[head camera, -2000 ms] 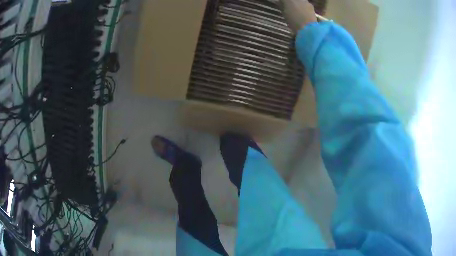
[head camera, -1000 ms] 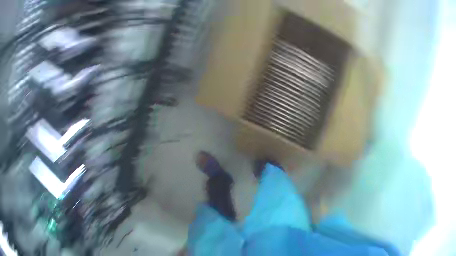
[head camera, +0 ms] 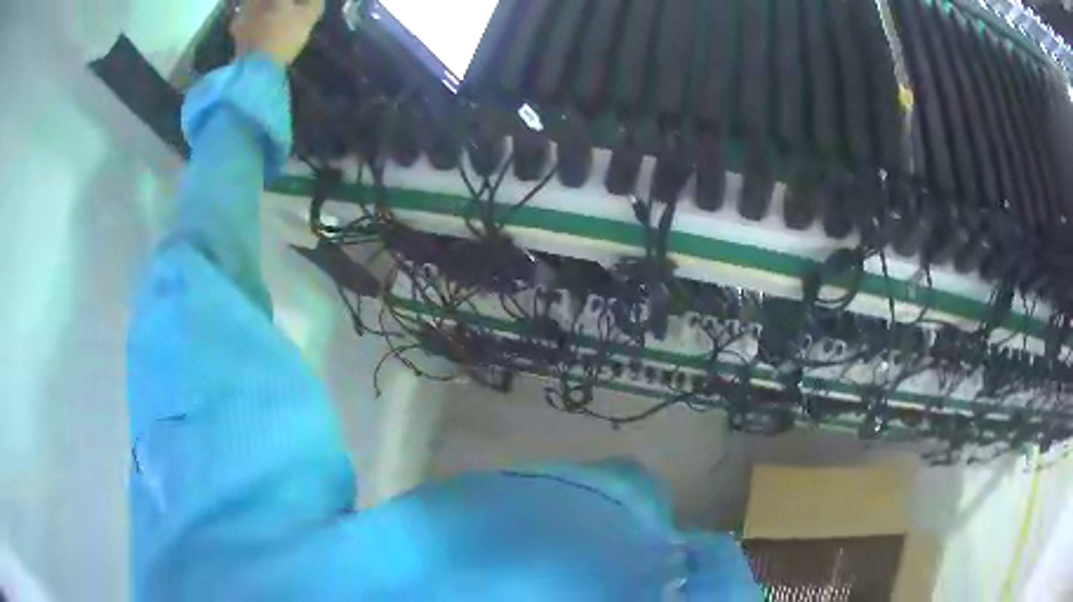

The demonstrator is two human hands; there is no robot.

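Note:
My left hand [head camera: 279,26] is at the top left, at the near end of the rack's upper tier, partly cut off by the picture's edge. Its fingers are unclear, and I cannot tell whether it holds anything. A lit tablet [head camera: 445,33] with a bright white screen stands just right of the hand, apart from it and cut off by the top edge. The rack [head camera: 553,223] has rows of black upright slot dividers [head camera: 706,71]. My right hand is not in view; only blue smock shows at the bottom.
Black charging cables [head camera: 577,388] hang in loops and tangles along the rack's lower edges. The open carton [head camera: 824,500] with pale strips inside is on the floor at the bottom right, cut off by the picture's edge. A yellow line [head camera: 1024,529] runs beside it.
The view has turned from the carton at my feet to the rack. My left arm now reaches to the upper tier. The carton has moved to the bottom right of the view.

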